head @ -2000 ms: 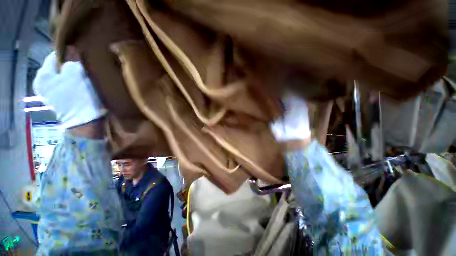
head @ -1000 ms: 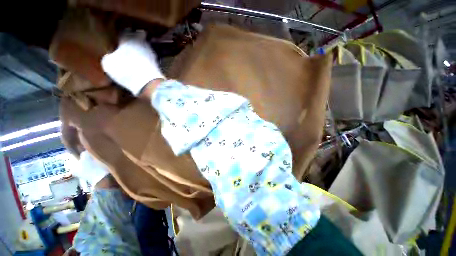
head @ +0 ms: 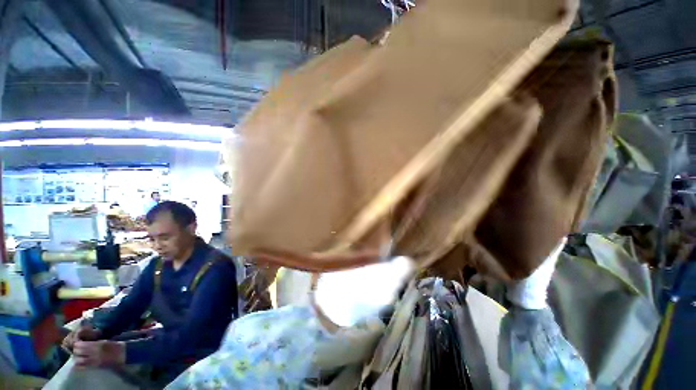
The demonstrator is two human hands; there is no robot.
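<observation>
Brown bag bodies (head: 427, 99) with pale edges are held up in front of me, blurred, filling the upper middle of the view. One darker brown body hangs at their right side. My left hand (head: 362, 293), in a white glove, is at the lower edge of the front body and holds it from below; its fingers are mostly hidden. My right hand (head: 538, 282), also gloved, is at the bottom of the darker body, its fingers hidden behind the brown material.
Grey-cream bag bodies with yellow edges (head: 603, 297) hang at the right, with more grey strips below the brown ones. A person in dark blue (head: 191, 297) sits at the left beside a blue machine (head: 34, 305). A yellow line (head: 660, 346) runs at the far right.
The brown bodies have moved right. My right hand, which reached across to the upper left, is now low on the right. My left hand has moved right beneath them. The seated person is now uncovered.
</observation>
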